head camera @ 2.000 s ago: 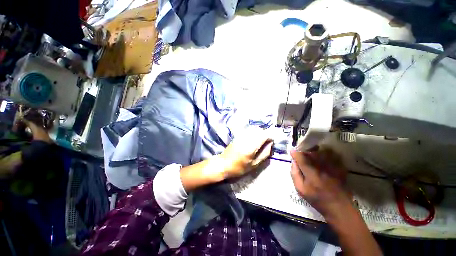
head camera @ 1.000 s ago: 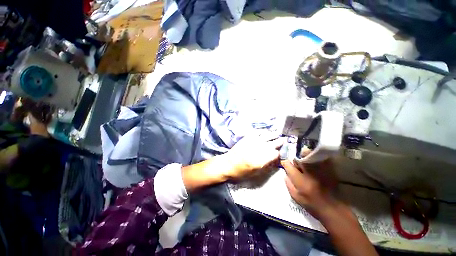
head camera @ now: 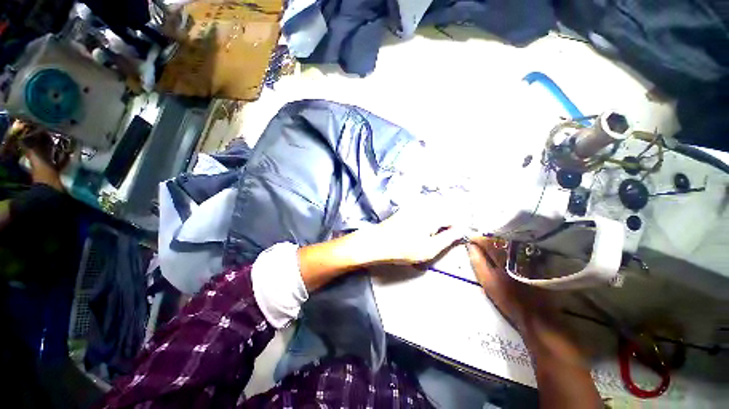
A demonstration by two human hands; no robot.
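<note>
The blue-grey garment (head camera: 292, 172) lies on the white machine table (head camera: 424, 307), left of the sewing machine (head camera: 679, 232), and hangs over the front edge toward my lap. My left hand (head camera: 400, 240) lies on the cloth, overexposed by the lamp, its fingertips pinching the cloth edge near the machine head. My right hand (head camera: 499, 279) is beside it, fingertips at the same edge, partly behind the white loop guard (head camera: 611, 252). The needle and presser foot cannot be made out.
Red-handled scissors (head camera: 646, 375) lie at the right front. A dark cloth heap (head camera: 352, 32) and a brown board (head camera: 228, 48) are at the far side. At left is another machine with a teal wheel (head camera: 53, 95) and a person's hand (head camera: 36, 152). A basket of cloth (head camera: 120, 295) stands lower left.
The machine head appears further right and lower, and the view has turned. My fingertips stay close together at the cloth edge; the guard now shows its opening more widely.
</note>
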